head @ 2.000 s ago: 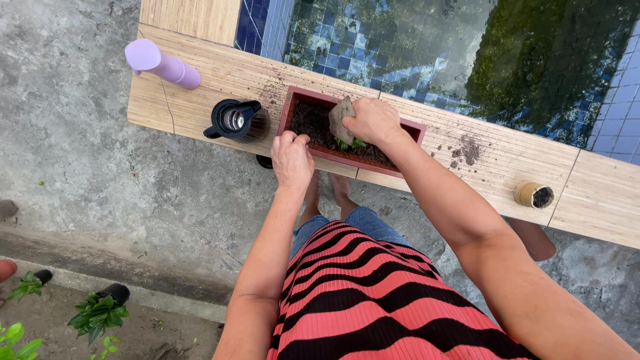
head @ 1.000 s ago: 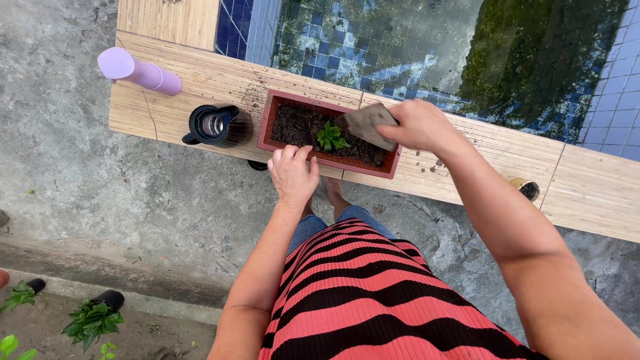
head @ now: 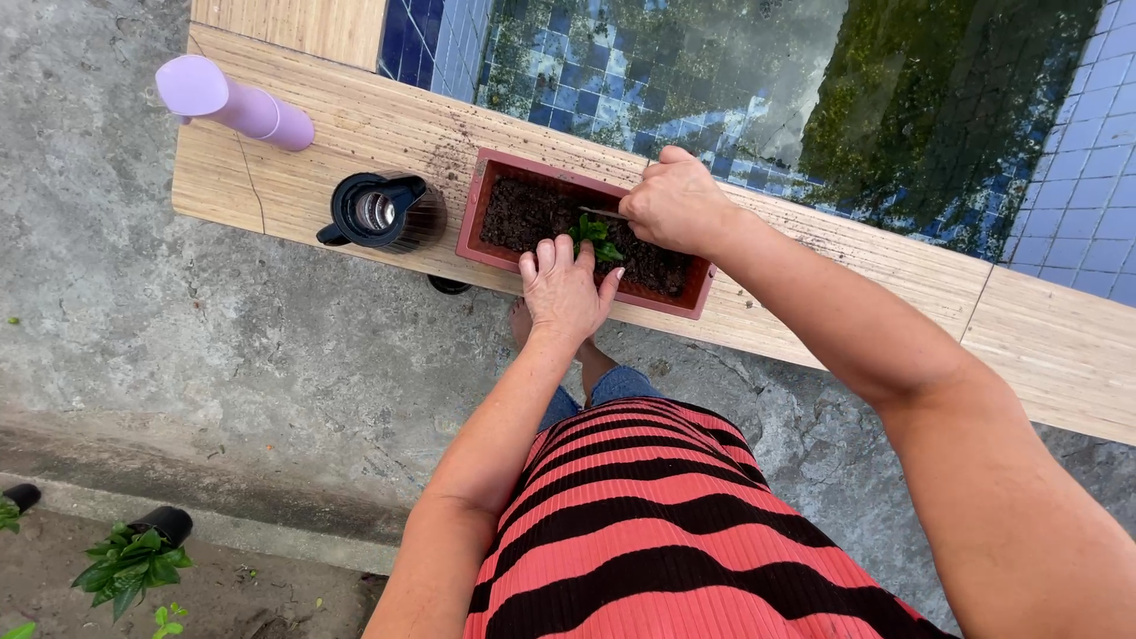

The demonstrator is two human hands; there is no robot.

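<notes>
A rectangular reddish-brown plastic planter (head: 581, 169) holds dark soil (head: 525, 213) and a small green leafy plant (head: 596, 236) near its middle. My left hand (head: 564, 288) reaches over the planter's near wall, fingers spread, fingertips at the soil and the plant's near side; it grips nothing that I can see. My right hand (head: 679, 202), above the planter's right half, is closed on a thin flat tool (head: 603, 213), seen edge-on, whose tip lies just behind the plant. Most of the tool is hidden by the hand.
The planter stands on a wood-look tiled ledge (head: 887, 284) beside a tiled pool (head: 710, 98) with water. To its left are a black-lidded jug (head: 377, 213) and a lilac bottle (head: 235, 106). Loose soil lies on the ledge. Potted plants (head: 133, 559) are at lower left.
The flat tool, broad side showing at the planter's right end a second ago, is now edge-on behind the plant. My left hand has moved from the planter's near rim to beside the plant.
</notes>
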